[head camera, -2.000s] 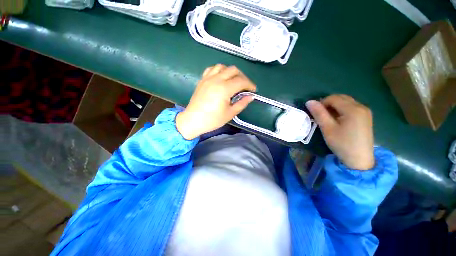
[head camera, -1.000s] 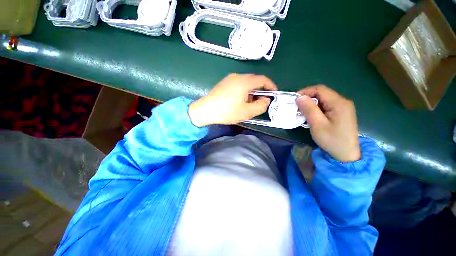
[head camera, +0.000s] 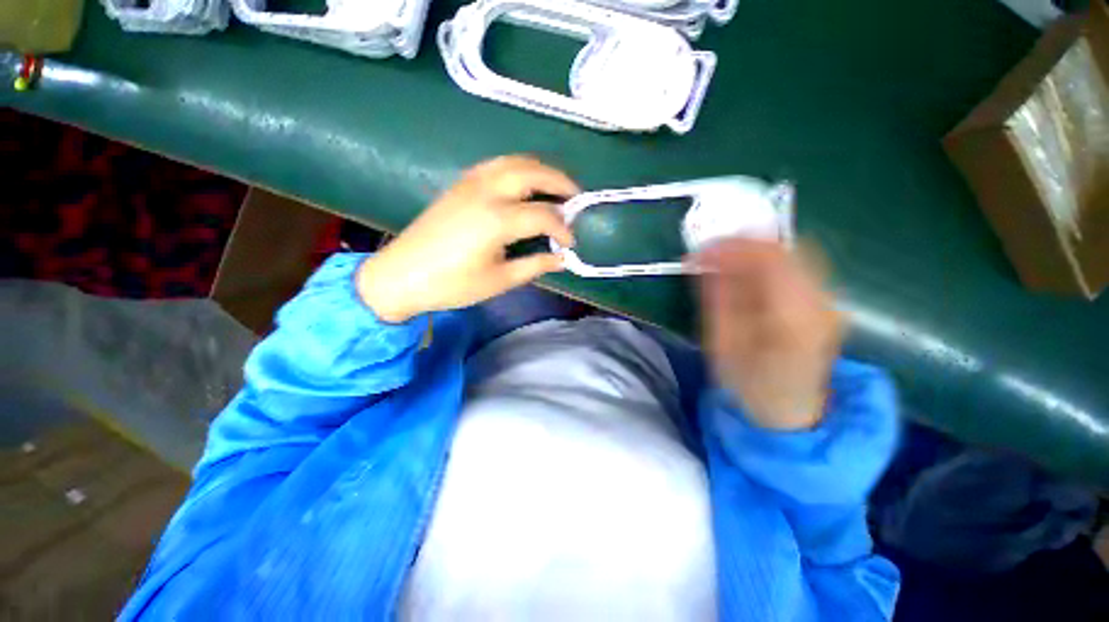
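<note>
A white plastic housing with a long oval opening and a round disc at its right end is held over the front edge of the green bench. My left hand grips the looped left end between thumb and fingers. My right hand is blurred and lies over the lower edge of the disc end. Its fingertips cannot be made out, so whether it grips the housing or a slim part is unclear.
Stacked white housings lie beyond the hands, with more at the far left. A cardboard box of slim pale pieces stands at the right. A yellow block is at the far left. An open carton is below the bench.
The housing has moved slightly up and right and more of its opening shows. My left hand has shifted left to its looped end. My right hand has moved down and is blurred.
</note>
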